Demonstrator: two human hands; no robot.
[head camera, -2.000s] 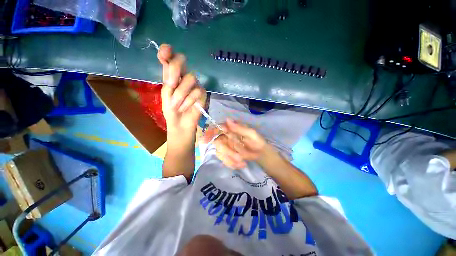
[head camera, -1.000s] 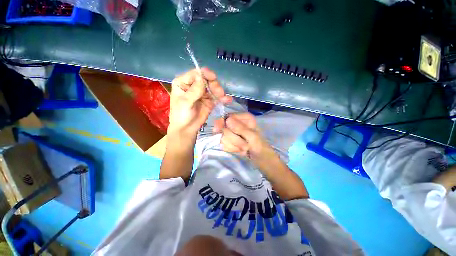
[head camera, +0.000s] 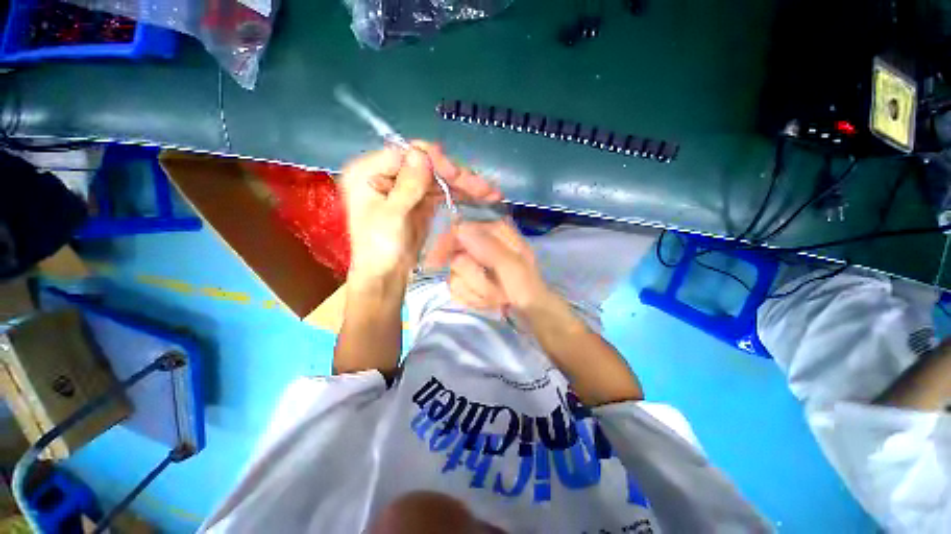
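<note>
A white, silvery wire bundle (head camera: 375, 123) runs through both hands in front of the bench edge. My left hand (head camera: 388, 203) is closed on its middle, and the far end sticks out over the mat, blurred. My right hand (head camera: 488, 261) is at the near part of the bundle, with blurred fingers bent around it. A row of small black components (head camera: 558, 130) lies on the green mat beyond my hands, to the right, touched by neither hand.
Green bench top (head camera: 313, 63); blue bin (head camera: 156, 44) and plastic bags (head camera: 238, 37) at back left. Loose black pieces (head camera: 582, 31) at the back. Soldering station (head camera: 834, 130) with sponge (head camera: 894, 104) and cords right. Below: open carton (head camera: 240, 229), blue stool (head camera: 709, 302), another person's sleeve (head camera: 850, 344).
My left hand has come down the bundle from its higher, upright position, nearer to my right hand. The bundle's far end has swung left since one second ago.
</note>
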